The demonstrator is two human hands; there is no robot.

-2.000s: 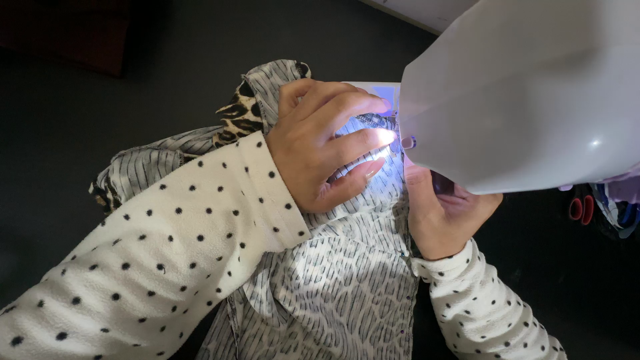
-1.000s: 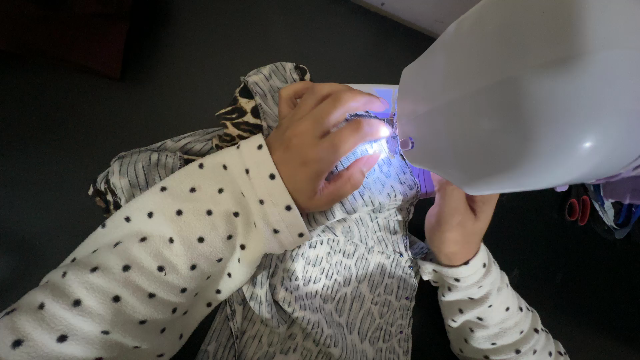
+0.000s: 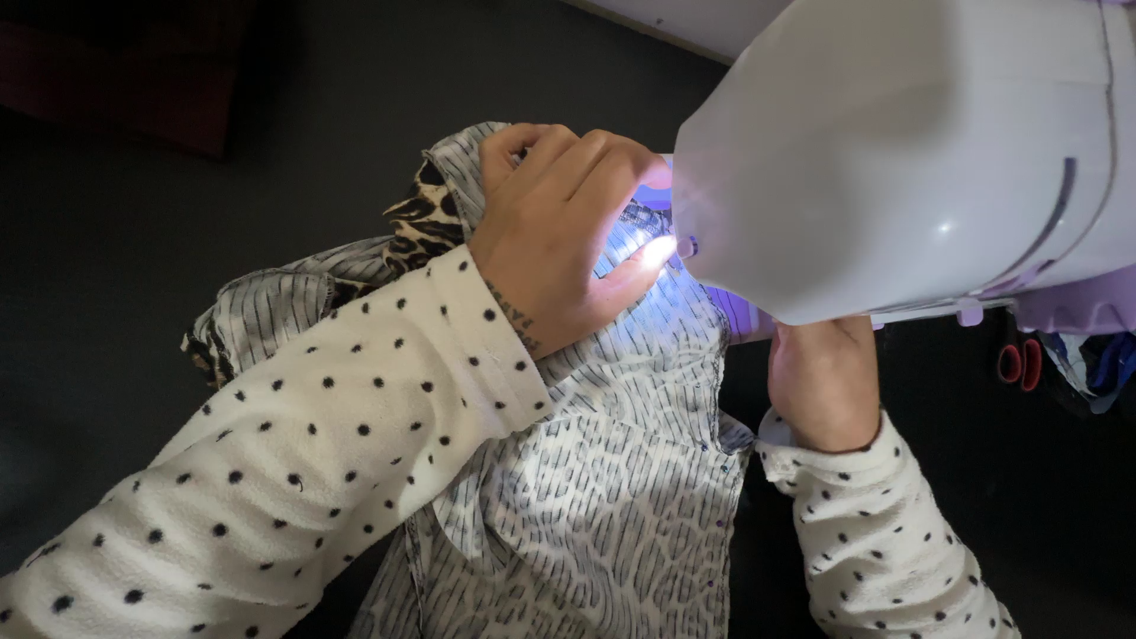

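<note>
A grey and white animal-print fabric (image 3: 612, 497) lies under the head of a white sewing machine (image 3: 825, 177), whose lamp lights the cloth near the needle area. My left hand (image 3: 568, 222) rests on the fabric just left of the machine head, fingers spread and curved, thumb beside the lit spot. Below the machine head is my right hand (image 3: 825, 382); its fingers are hidden behind the housing, so what they touch does not show. Part of the purple-lit machine bed (image 3: 737, 311) shows between the fabric and my right hand. The needle is hidden.
Leopard-print cloth (image 3: 426, 217) is bunched with the fabric at the left. Red-handled scissors (image 3: 1021, 364) and some blue and white material (image 3: 1100, 368) lie right of the machine. A dark red object (image 3: 115, 89) is at the upper left of the dark table (image 3: 355, 80).
My right hand has moved away from the fabric's edge, and its fingers have gone behind the machine head. My left thumb has shifted closer to the machine head.
</note>
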